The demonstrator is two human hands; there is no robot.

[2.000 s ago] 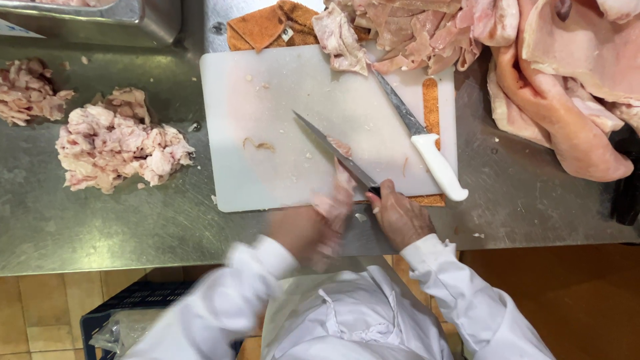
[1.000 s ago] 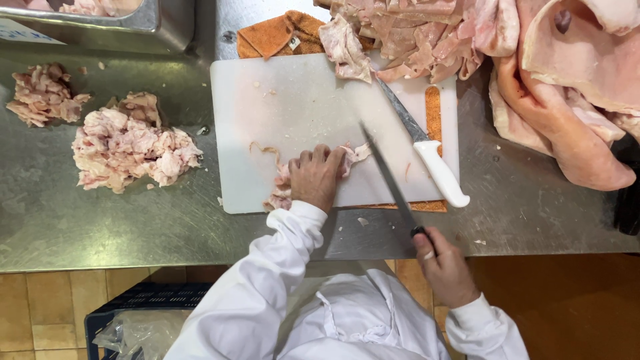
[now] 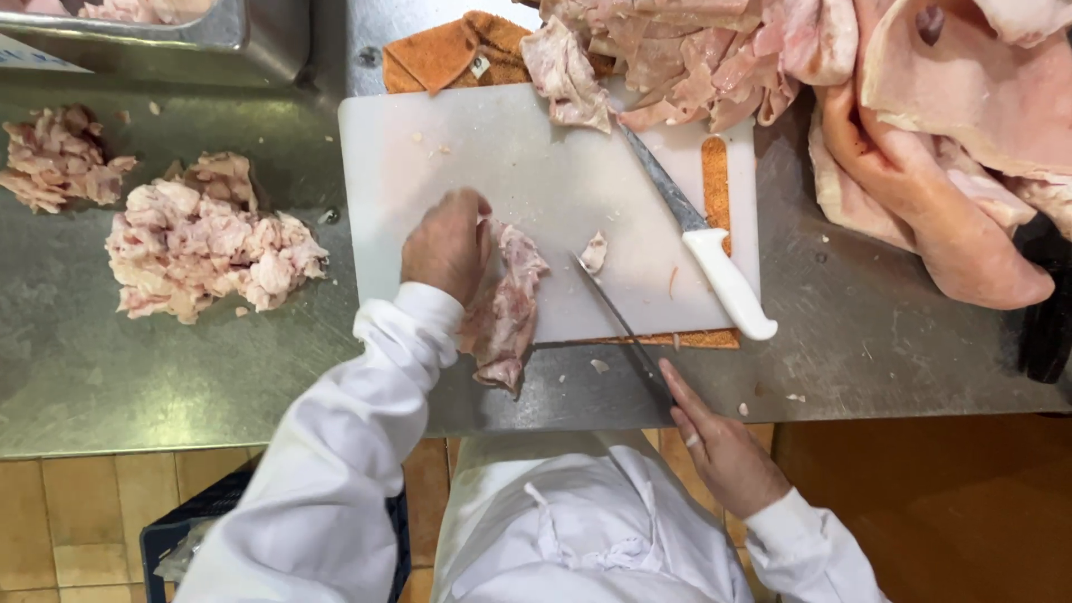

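Note:
My right hand grips a dark-handled knife, its tip over the lower middle of a white cutting board. Beside that tip lies a small scrap of meat. My left hand, slightly blurred, is at the board's left part with its fingers at the top of a long strip of fatty meat. The strip hangs over the board's front edge onto the steel. A second knife with a white handle rests on the board's right side, its blade pointing up and left.
Left of the board are a large pile of fatty trimmings and a smaller meat pile. A steel pan stands behind them. Meat sheets and a large skin-on piece lie at the right. An orange cloth shows behind the board.
My left hand has moved up and left on the board from the meat it covered a second ago. A long strip now lies beside it, and the knife tip is lower than before.

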